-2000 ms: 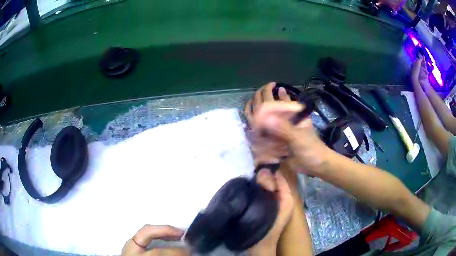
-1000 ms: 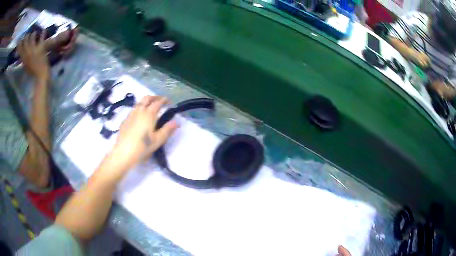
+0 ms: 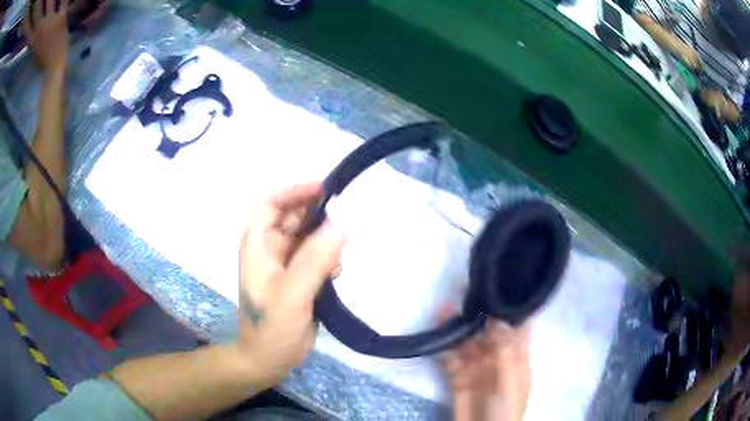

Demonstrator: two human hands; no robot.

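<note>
A part-built black headphone [image 3: 374, 340] is held above the white sheet, its single ear cup [image 3: 521, 260] at the right end and its free band end at the top. My left hand [image 3: 288, 271] grips the middle of the headband. My right hand [image 3: 490, 362] is blurred and lies at the band just below the ear cup; its fingers are partly hidden, so its grip is unclear. Several black yokes [image 3: 200, 111] lie loose on the white sheet [image 3: 238, 197] at the upper left.
A labelled plastic bag [image 3: 138, 80] lies by the yokes. A black round part [image 3: 553, 122] sits on the green conveyor [image 3: 460, 74]. Black parts [image 3: 678, 353] lie at the right. Other people's arms reach in at left and right. A red frame [image 3: 90, 292] is at lower left.
My left hand has taken hold of the headband and lifted the headphone. My right hand has come in from the lower edge to the ear cup end. The view has shifted.
</note>
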